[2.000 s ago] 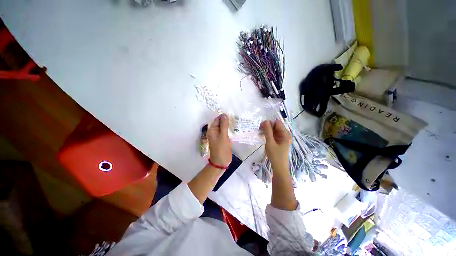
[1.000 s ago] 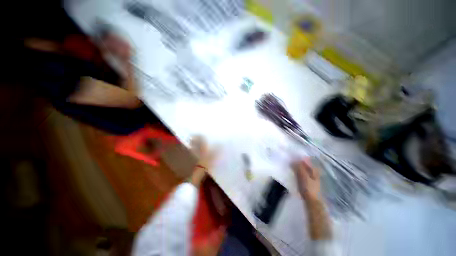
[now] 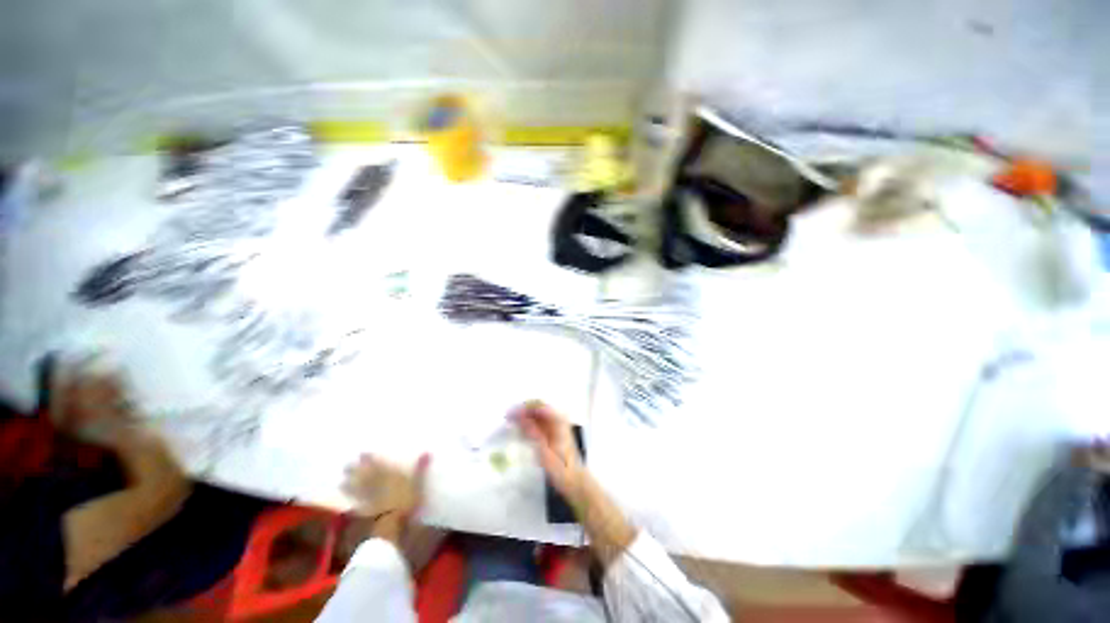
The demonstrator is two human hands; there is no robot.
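Observation:
My left hand (image 3: pixel 385 484) is low over the table's front edge, fingers spread; it is blurred and I see nothing in it. My right hand (image 3: pixel 550 441) is over the table beside the black phone (image 3: pixel 564 487), fingers partly bent; blur hides whether it holds anything. A small yellow-green thing (image 3: pixel 499 461) lies between my hands, with faint white bits near it. Beyond my hands lies a wire harness bundle (image 3: pixel 487 299), dark wire ends to the left and white ends fanned to the right.
More harness bundles (image 3: pixel 262 231) lie at the left. A person's hand (image 3: pixel 91 402) is at the left edge; another person (image 3: pixel 1035 511) sits at the right. A yellow-orange container (image 3: pixel 455 144) and a bag with black handles (image 3: pixel 730 201) stand by the wall. A red stool (image 3: pixel 282 560) is below.
The view has swung and levelled. The clear plastic bag held between my two hands two seconds ago no longer shows there. My hands have moved apart.

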